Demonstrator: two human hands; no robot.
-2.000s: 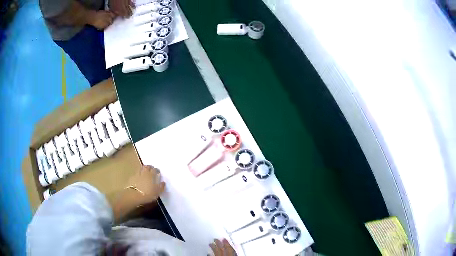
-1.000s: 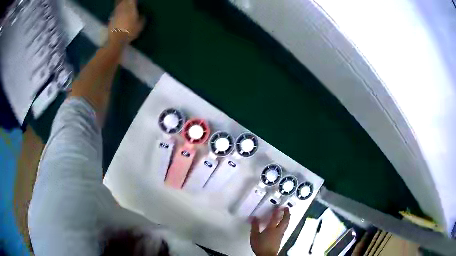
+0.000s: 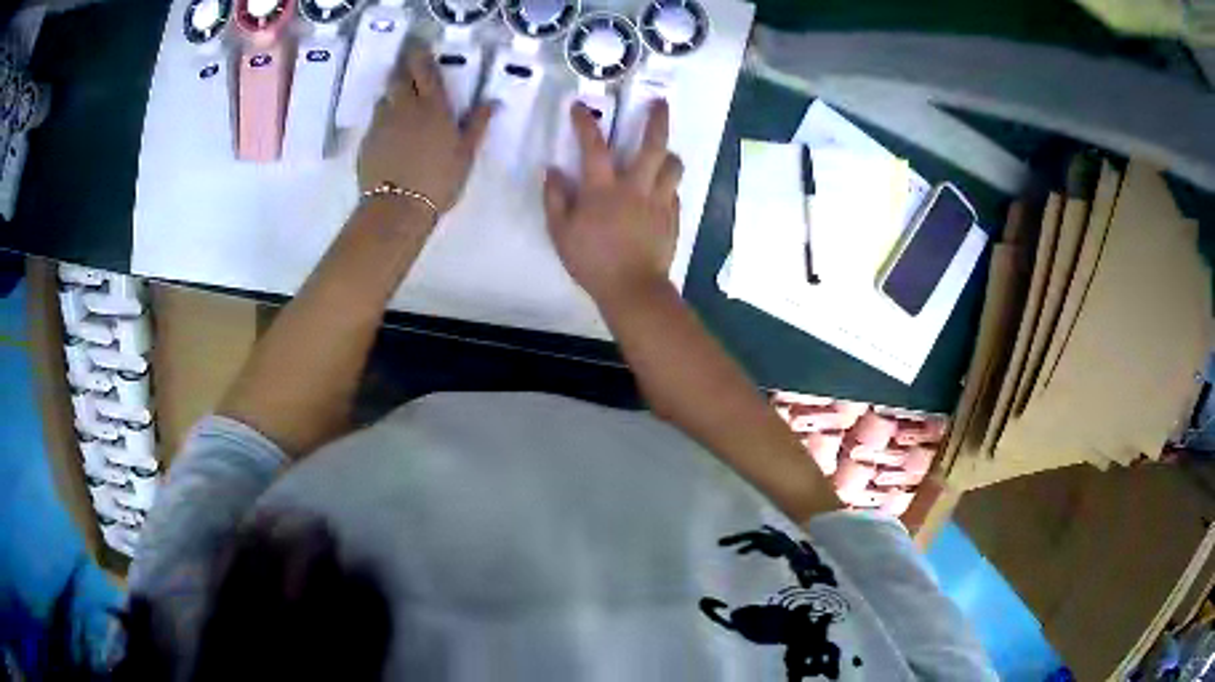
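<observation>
Several white handheld fans and one pink fan lie in a row on the white work sheet, heads towards the top edge, some cut off by it. My left hand lies over the lower handle of a white fan mid-row, its thumb and fingers either side of it. My right hand is on the two rightmost white fans, fingers spread apart across their handles, which it partly hides.
Papers with a pen and smartphone lie right of the sheet. Cardboard dividers stand at the far right. A carton of pink fans is below right, a carton of white fans below left.
The view has turned. My left hand has come back from over the green belt to the row. A white fan now lies in the former gap. My right hand is still at the right-end fans.
</observation>
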